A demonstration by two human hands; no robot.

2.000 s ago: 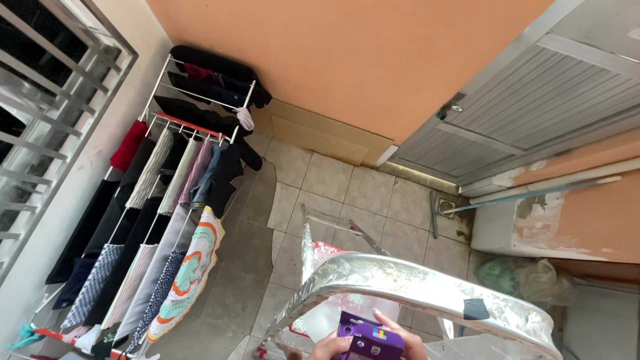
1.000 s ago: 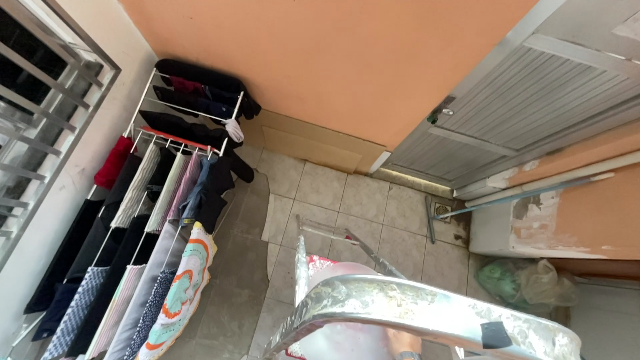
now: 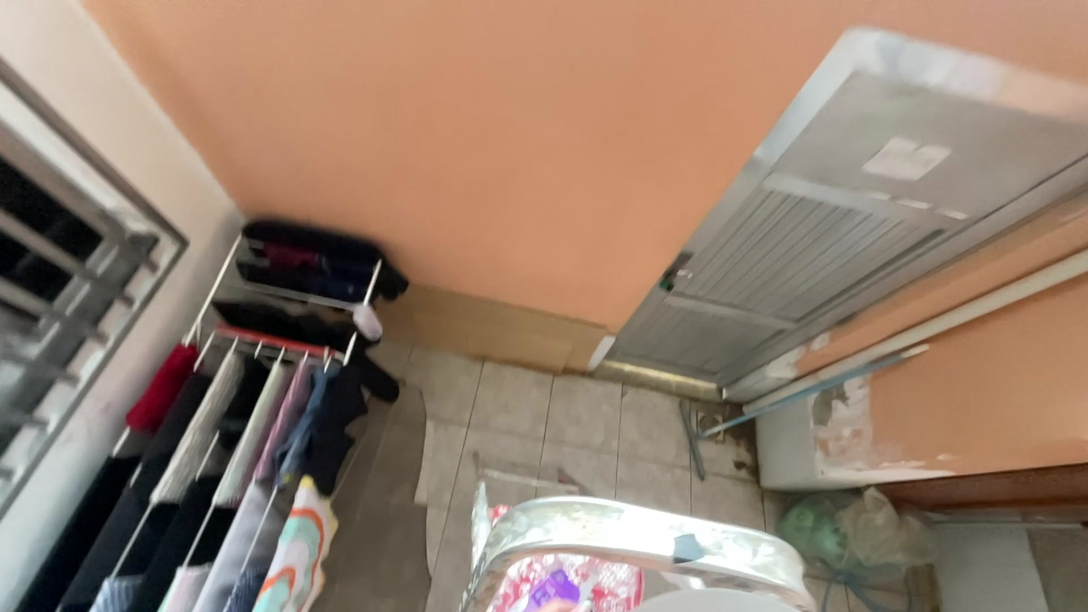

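At the bottom edge a purple box [image 3: 552, 588] shows beneath the curved metal top rail of a stepladder [image 3: 646, 527]. A small bit of a finger [image 3: 561, 605] lies against its lower edge; which of my hands it belongs to, and whether it grips the box, cannot be told. The rest of my hands is hidden or out of view. Behind the box is a red and white patterned cloth [image 3: 625, 585]. A smooth white rounded object [image 3: 722, 600] is cut off by the bottom edge, just right of the cloth.
A drying rack [image 3: 276, 344] full of clothes stands at left beside a barred window [image 3: 68, 280]. At right are a grey door [image 3: 816, 246], a squeegee with a blue pole [image 3: 816, 389], and plastic bags [image 3: 850, 527]. Floor tiles [image 3: 510, 408] show beyond the ladder.
Two seconds ago both my hands were around the purple box, at the rail; now only a bit of finger shows by it. The view has tilted up toward the wall and door.
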